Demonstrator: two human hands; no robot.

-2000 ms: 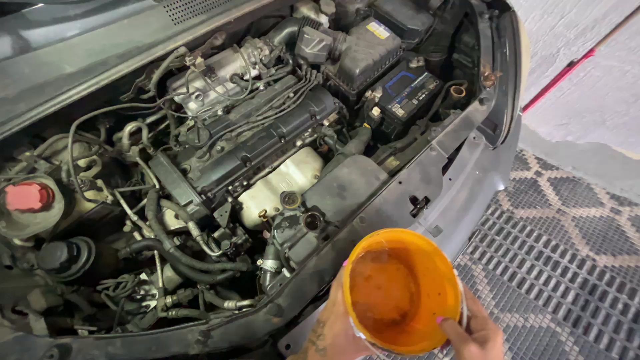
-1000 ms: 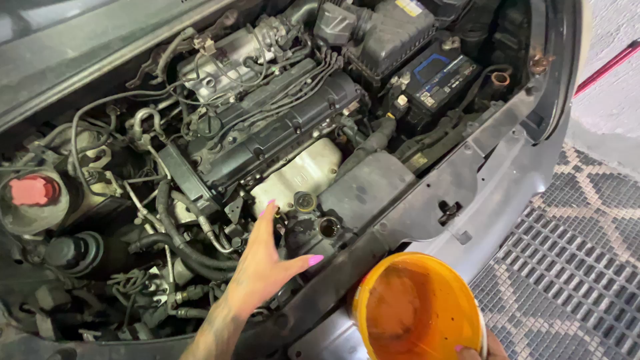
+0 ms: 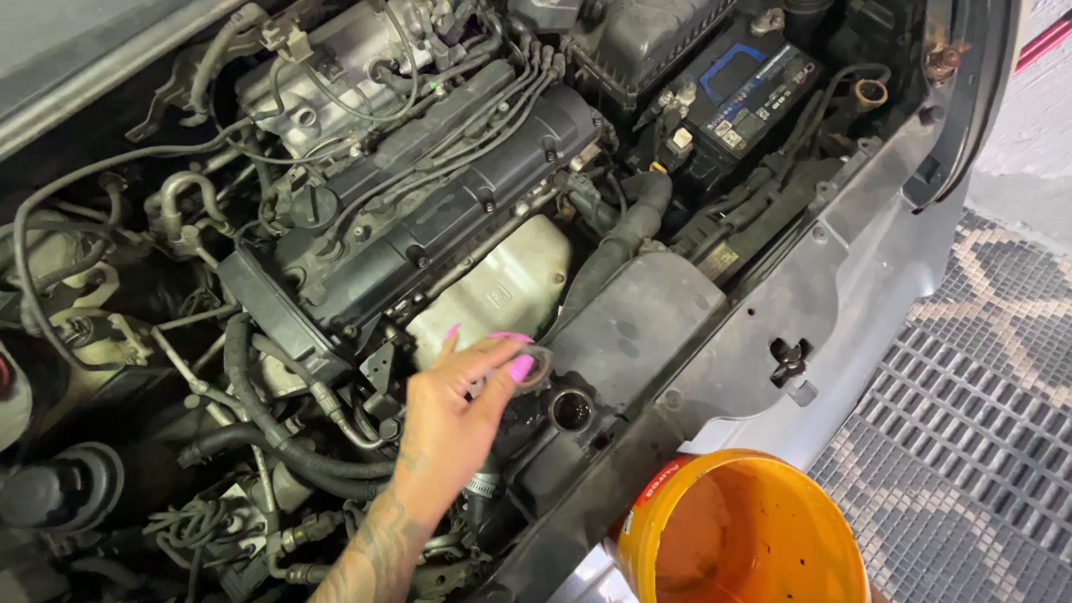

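In a car's engine bay, my left hand (image 3: 469, 402) pinches a round radiator cap (image 3: 532, 371) between thumb and fingers, its rim and underside partly showing. Just right of and below the cap is the open radiator filler neck (image 3: 573, 410), dark and wet-looking inside. An orange plastic bucket (image 3: 745, 536) is at the lower right, over the front edge of the car, with some liquid or wet residue and dark specks inside. Of my right hand (image 3: 878, 595) only a sliver shows at the bucket's right side, so its grip is mostly hidden.
Behind my left hand lie a metal heat shield (image 3: 502, 293) and the black engine valve cover (image 3: 452, 218). A battery (image 3: 745, 109) stands at the upper right. Hoses (image 3: 285, 452) run at the left. The front crossmember (image 3: 754, 327) borders the bay, with patterned floor tiles (image 3: 963, 402) beyond.
My left hand has left the bucket, reached over the filler neck area and taken hold of the cap, which earlier lay beside the neck. The view has moved closer.
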